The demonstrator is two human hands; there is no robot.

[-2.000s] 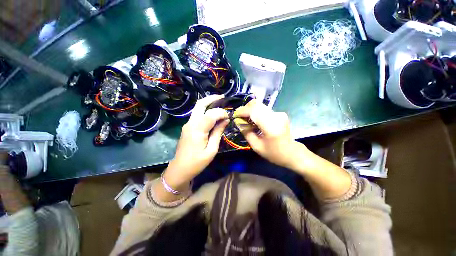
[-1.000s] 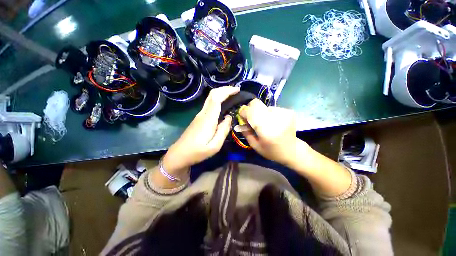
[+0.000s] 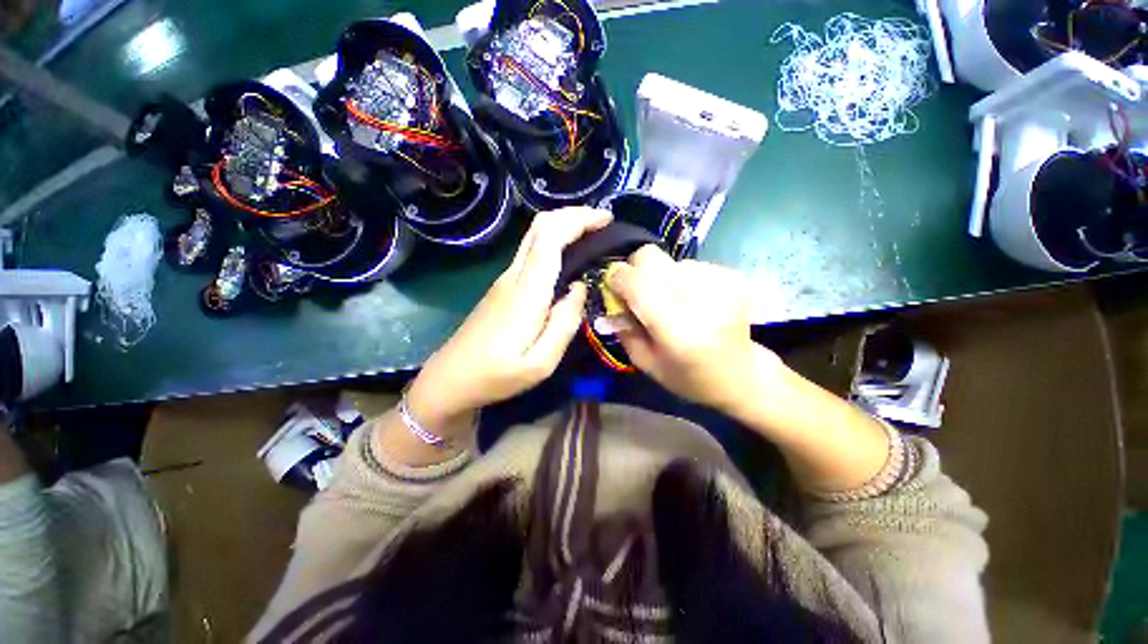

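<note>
A black camera head shell (image 3: 607,242) is between my hands at the bench's front edge, with red and yellow leads (image 3: 606,350) hanging from its underside. My left hand (image 3: 514,330) holds the shell's left side. My right hand (image 3: 686,325) has its fingers inside the shell's open side, with yellow finger covers (image 3: 614,292) showing. What the fingertips touch is hidden. A base housing (image 3: 686,145) with a white bracket arm stands right behind the shell, its black cup partly hidden by the shell and my right hand.
Three black housings with wires (image 3: 545,101) stand behind left, beside small black heads (image 3: 228,277). A ring pile (image 3: 856,78) lies back right, another whitish bundle (image 3: 129,279) at left. White housings (image 3: 1055,201) stand right. Cartons (image 3: 1007,377) holding housings are below; another person's sleeve (image 3: 107,554) shows lower left.
The view has shifted, so the bench items sit higher in the picture. The shell has tilted, its black outer side now more visible, and my right fingers have moved within its opening.
</note>
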